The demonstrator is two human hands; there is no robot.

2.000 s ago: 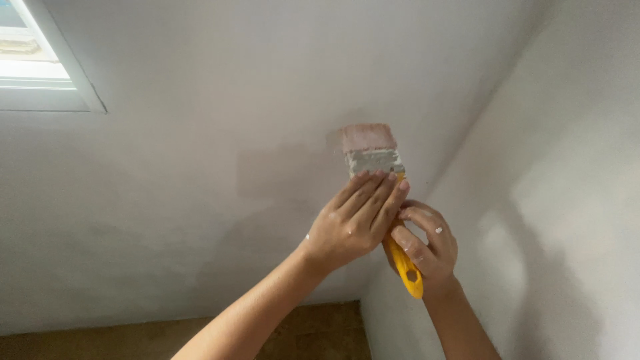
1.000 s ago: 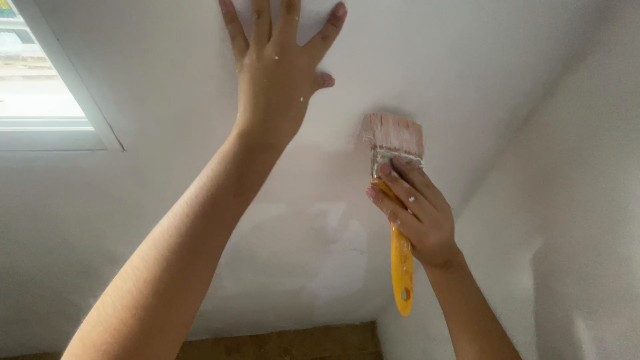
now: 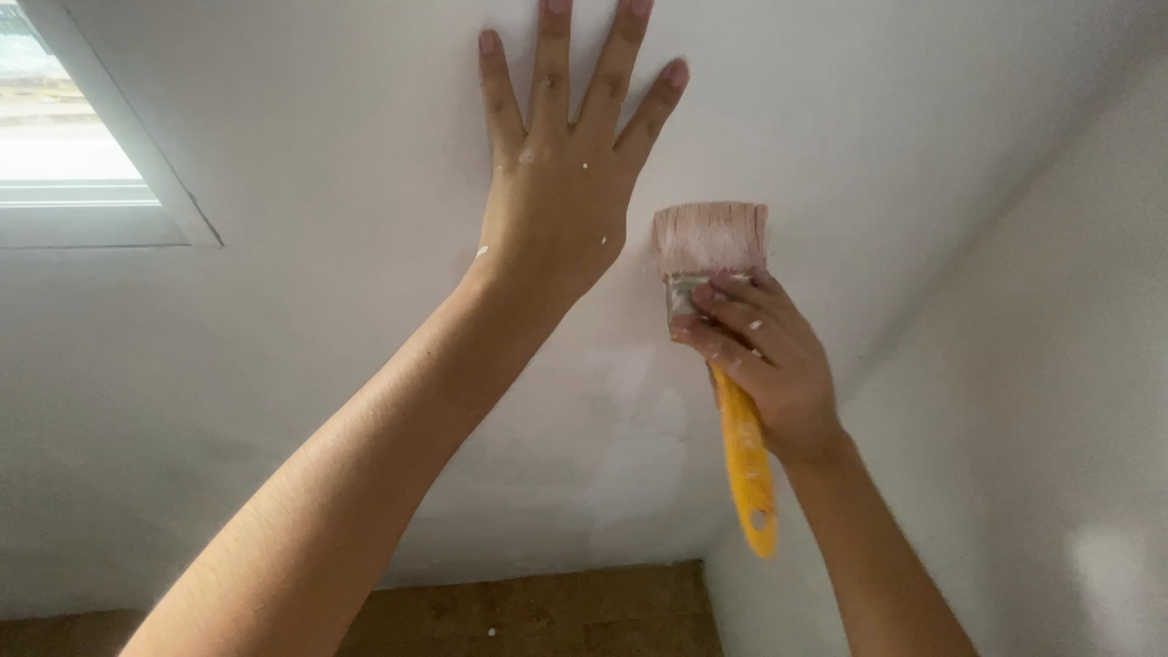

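Observation:
My right hand holds a wide flat paintbrush around its metal ferrule and the top of its yellow handle, bristles up. Pale paint coats the bristles, and they lie against or very close to the white wall. The yellow handle, with a hole at its end, points down. To the left of the brush, my left hand is spread with its back to me and its fingers up, apparently flat on the wall; its thumb is hidden. White paint specks dot both hands.
A window frame with bright light behind it fills the upper left corner. On the right, an adjoining wall meets this one at a corner. Brown tiled floor runs along the bottom. A paler patch of wall shows below the brush.
Two seconds ago both hands were together at the brush. My left hand has since left it and moved up and left, spread on the wall. My right hand still holds the brush.

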